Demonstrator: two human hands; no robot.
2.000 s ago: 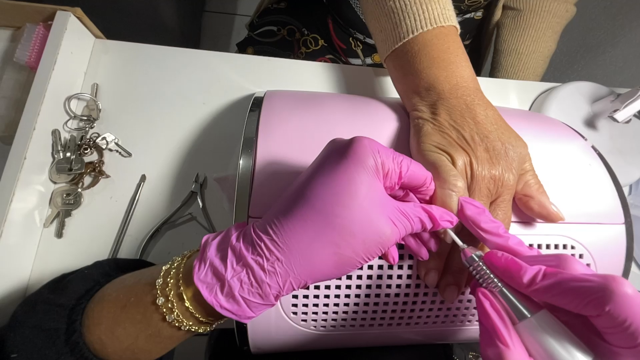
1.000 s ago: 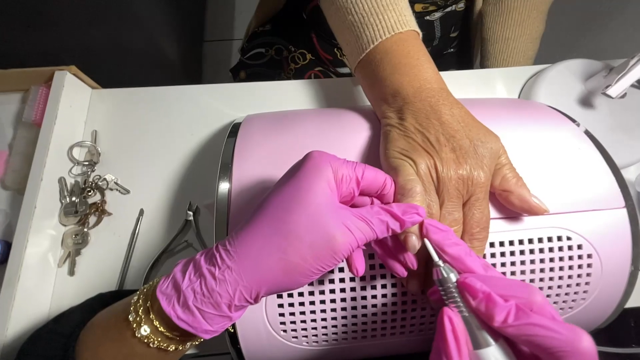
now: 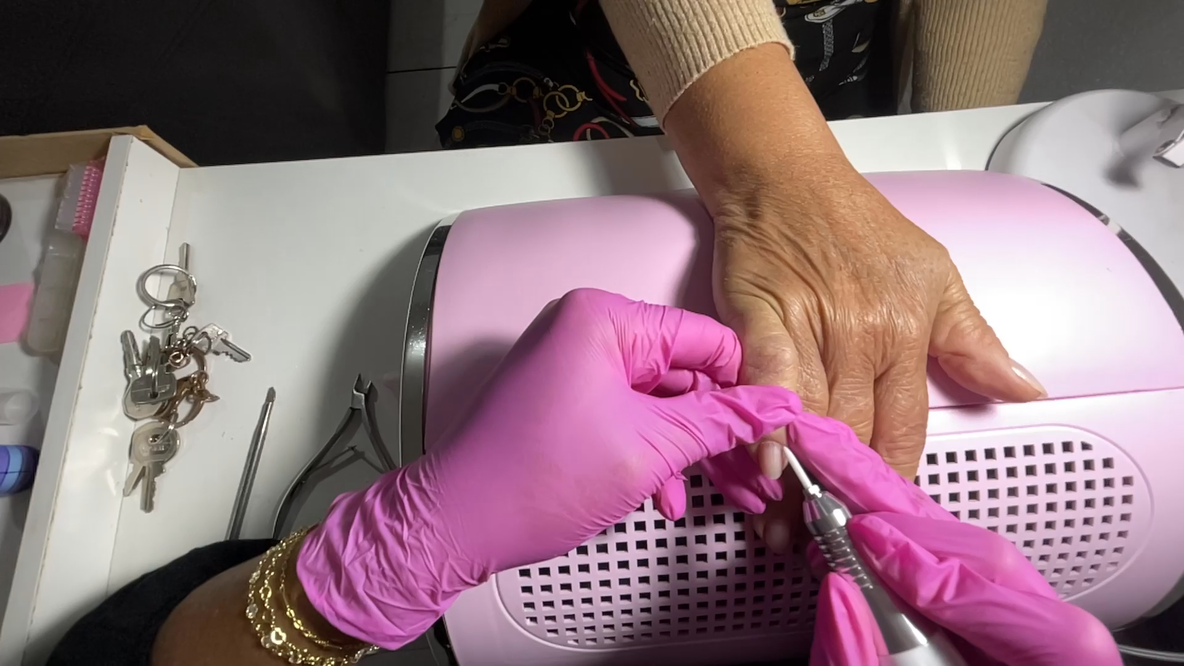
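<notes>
My left hand (image 3: 573, 435), in a pink glove, grips a finger of another person's hand (image 3: 823, 287), which lies palm down on a pink nail dust collector (image 3: 573, 250) with square-holed grilles. In my gloved right hand (image 3: 962, 555) is an electric nail drill handpiece (image 3: 856, 564), its slim pale bit against or very near the edge of the held finger's nail (image 3: 770, 458). Exact contact cannot be told. The fingertips of my two hands meet just above the bit. My left fingers partly hide the held finger.
Left of the collector lie cuticle nippers (image 3: 342, 435), a metal cuticle pusher (image 3: 252, 462) and a bunch of keys (image 3: 157, 379) on the white table (image 3: 277, 213). A raised white partition (image 3: 83, 388) borders a compartment with a pink-bristled brush (image 3: 81, 199). A round white lamp base (image 3: 1064, 148) stands at the back right.
Both gloved hands keep their hold on the finger and the handpiece. The view has shifted a little, then come closer. Nothing else has plainly changed.
</notes>
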